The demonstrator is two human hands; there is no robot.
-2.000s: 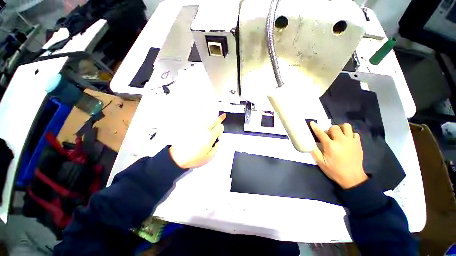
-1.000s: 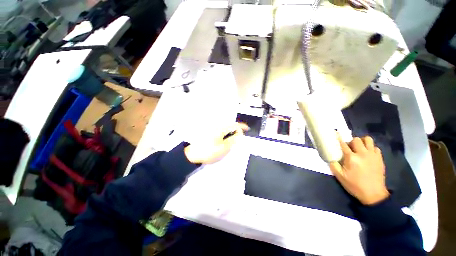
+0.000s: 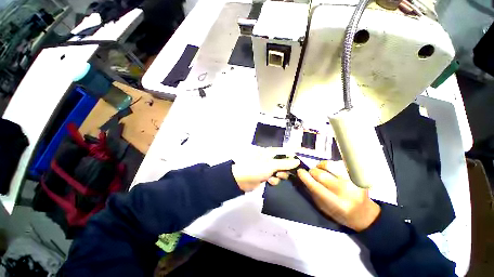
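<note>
My left hand (image 3: 261, 171) and my right hand (image 3: 342, 197) meet just in front of the machine's clamp. Their fingertips pinch a small black piece (image 3: 293, 170), mostly hidden by the fingers. A flat black fabric panel (image 3: 287, 203) lies under and in front of my hands, partly covered by the right one. The pale clamp foot (image 3: 320, 142) with its dark window sits under the needle area. Black material (image 3: 269, 135) lies flat at its left side.
The off-white sewing machine head (image 3: 374, 65) stands behind the clamp. The gooseneck lamp (image 3: 351, 151) hangs close above my right hand. Overlapping black cut panels (image 3: 420, 162) lie at right. Small dark scraps (image 3: 184, 139) lie at left. A blue bin (image 3: 59, 132) stands beyond the left edge.
My right hand has moved left from beside the lamp, and my left hand has moved right and nearer from the clamp. Their fingertips now meet. The view has shifted, too.
</note>
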